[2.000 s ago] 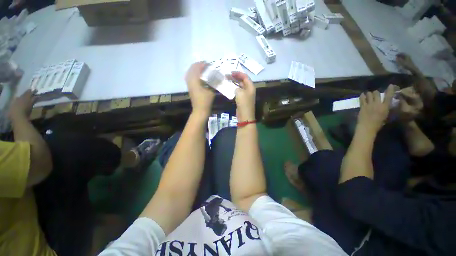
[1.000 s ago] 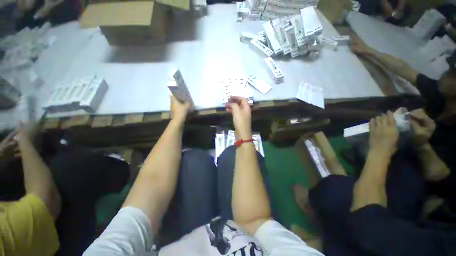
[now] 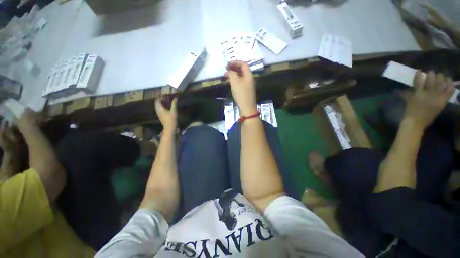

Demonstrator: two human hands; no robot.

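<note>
A longer white box (image 3: pixel 188 69) lies slanted at the table's front edge. My left hand (image 3: pixel 167 108) is just below its near end, not touching it, fingers apart; a dark reddish patch between the fingers is unclear. A loose pile of printed white slips (image 3: pixel 237 47) lies right of the box. My right hand (image 3: pixel 239 75), with a red wrist cord, is at the pile's near edge, fingers bent; whether it pinches a slip is hidden. A white slip or flat carton (image 3: pixel 271 41) and a small carton (image 3: pixel 290 21) lie beyond, to the right.
A carton row (image 3: pixel 75 73) stands at left on the table (image 3: pixel 136 50). A brown case (image 3: pixel 118 4) is cut off at top. A flat printed sheet (image 3: pixel 335 49) lies right. White packs (image 3: pixel 267 114) are at my knees, a long cardboard tray (image 3: pixel 348 121) on the floor. People sit both sides.
Two seconds ago both hands held a white piece together. One second ago my left hand held a white box upright; it now lies on the table, released. My right hand stays by the slips.
</note>
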